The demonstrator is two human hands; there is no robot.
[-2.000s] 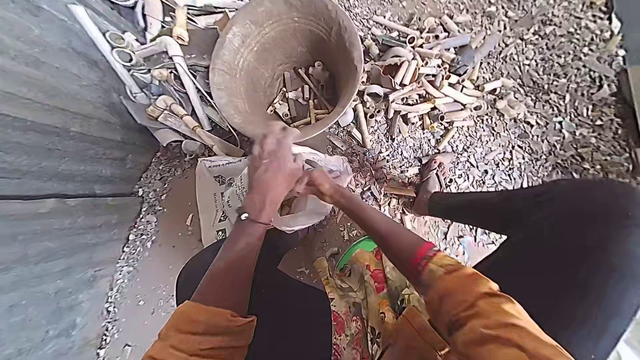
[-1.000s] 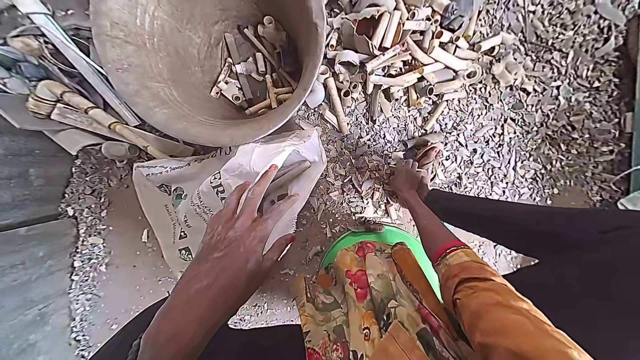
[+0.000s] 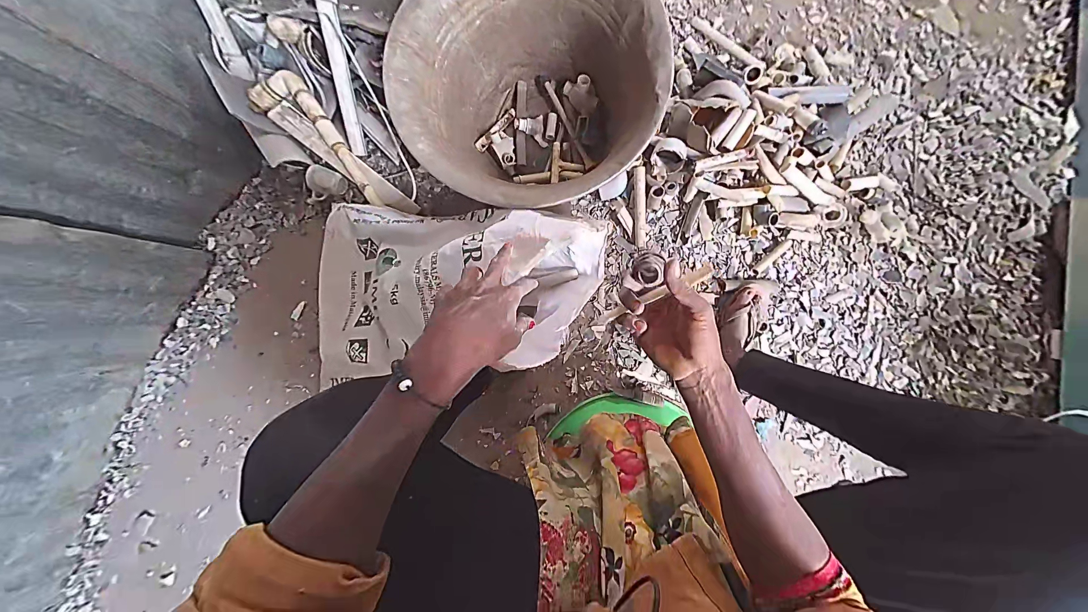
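Note:
My left hand lies with spread fingers at the mouth of a white printed woven sack; its fingertips touch the sack's edge, where grey and white pieces show inside. To the right of the sack, my right hand holds a plastic pipe fitting with a round opening, between thumb and fingers. A thin pale pipe piece lies across the fingers; whether it belongs to the fitting, I cannot tell. Beyond the sack stands a large grey basin with pipe pieces and fittings in its bottom.
A heap of cut pipes lies right of the basin, on ground covered with plastic chips. Longer pipes lean by the grey sheet wall at the left. A green rim shows beneath the floral cloth, between my legs.
My right hand was down by the foot one second ago; now it is raised nearer the sack with a pipe fitting in it. Two seconds ago both hands were together at the sack.

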